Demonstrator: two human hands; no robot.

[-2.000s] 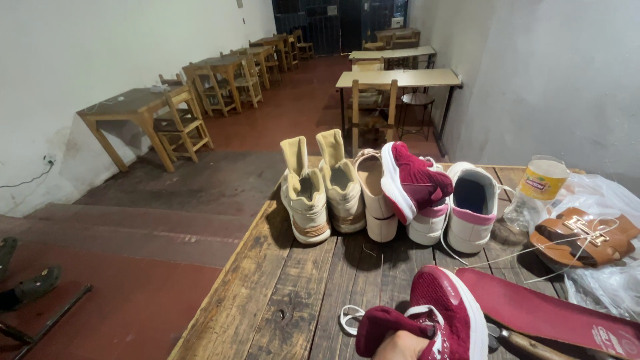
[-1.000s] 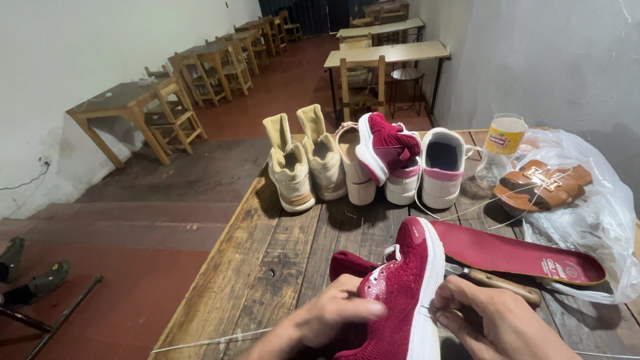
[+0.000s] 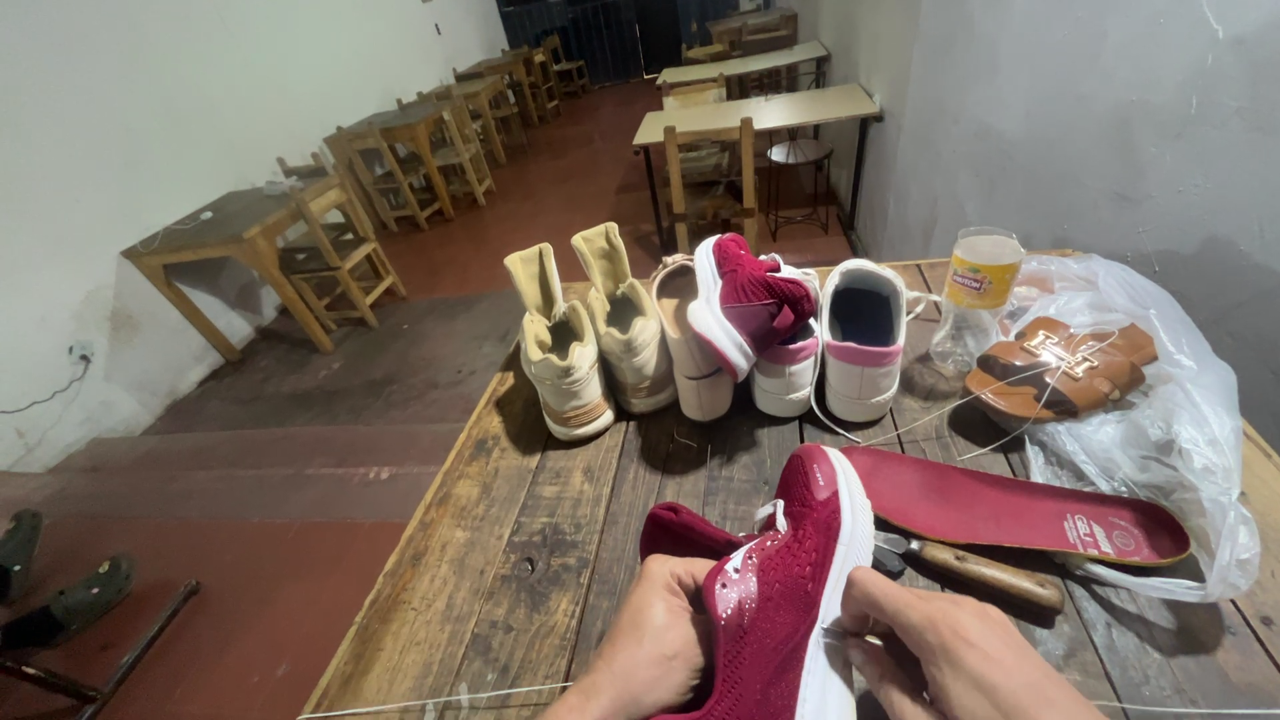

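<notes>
A red mesh sneaker (image 3: 785, 590) with a white sole stands tilted on its side between my hands. My left hand (image 3: 655, 630) grips it at the opening, its fingers partly hidden inside. At the sole's edge, my right hand (image 3: 915, 640) pinches something small and thin, perhaps a needle or thread end; which one I cannot tell. White thread (image 3: 440, 697) runs over the wood at the lower left. Beyond the sneaker lie a red insole (image 3: 1020, 505) and a wooden-handled tool (image 3: 985, 575). The matching red sneaker (image 3: 755, 305) rests on other shoes in the row.
Beige sneakers (image 3: 565, 385) and white shoes with pink heels (image 3: 862, 345) line the wooden table's (image 3: 480, 530) far side. At the right are a cut plastic bottle (image 3: 975, 290), a brown sandal (image 3: 1065, 370) and a clear plastic bag (image 3: 1180, 460). A person's shoes (image 3: 75, 605) show at lower left.
Two seconds ago one hand showed at the sneaker; a second ago both were there. Since then my left hand has moved left to the shoe's opening, while my right stays by the sole.
</notes>
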